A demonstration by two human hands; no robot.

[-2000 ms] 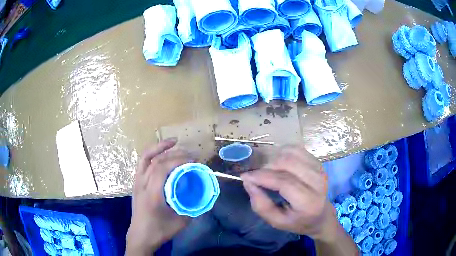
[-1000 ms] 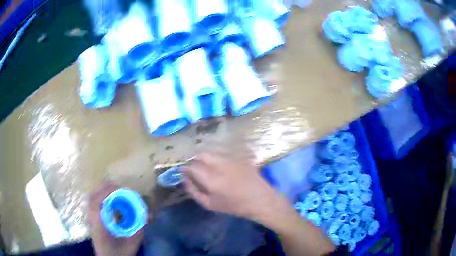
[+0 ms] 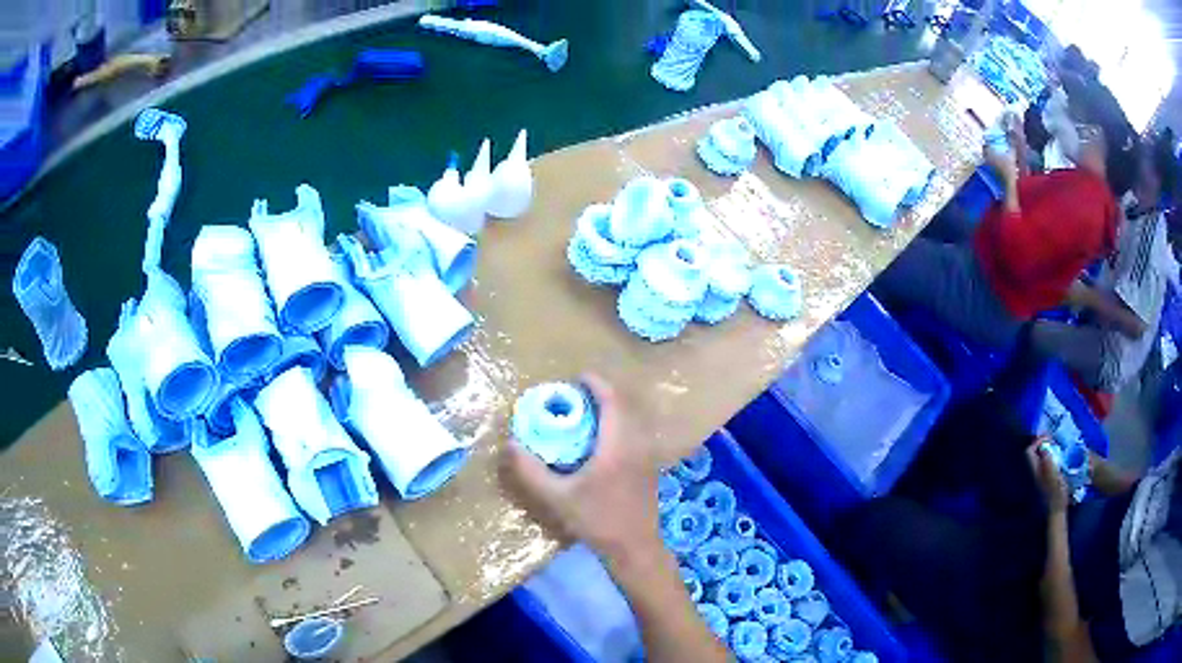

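My right hand (image 3: 590, 479) holds a light-blue ring part (image 3: 555, 424) above the brown bench, its central hole facing up. My left hand is not in view. Light-blue sleeves (image 3: 243, 486) are stacked on the bench at left, wide round mouths towards me. A loose pile of ring parts (image 3: 668, 279) lies beyond my right hand. The small clear cup (image 3: 314, 636) sits on the stained cardboard pad (image 3: 402, 598) at the lower edge, with thin pale sticks (image 3: 340, 607) beside it.
White pointed parts (image 3: 511, 181) stand behind the sleeves. The green belt (image 3: 389, 123) carries long light-blue pieces. A blue bin of ring parts (image 3: 849, 627) is below the bench edge, another blue bin (image 3: 866, 395) beyond it. People sit at right, one in red (image 3: 1047, 240).
The view has swung right and up. My right hand has gone from the cup to the right and now holds a ring part. My left hand and its sleeve have left the picture.
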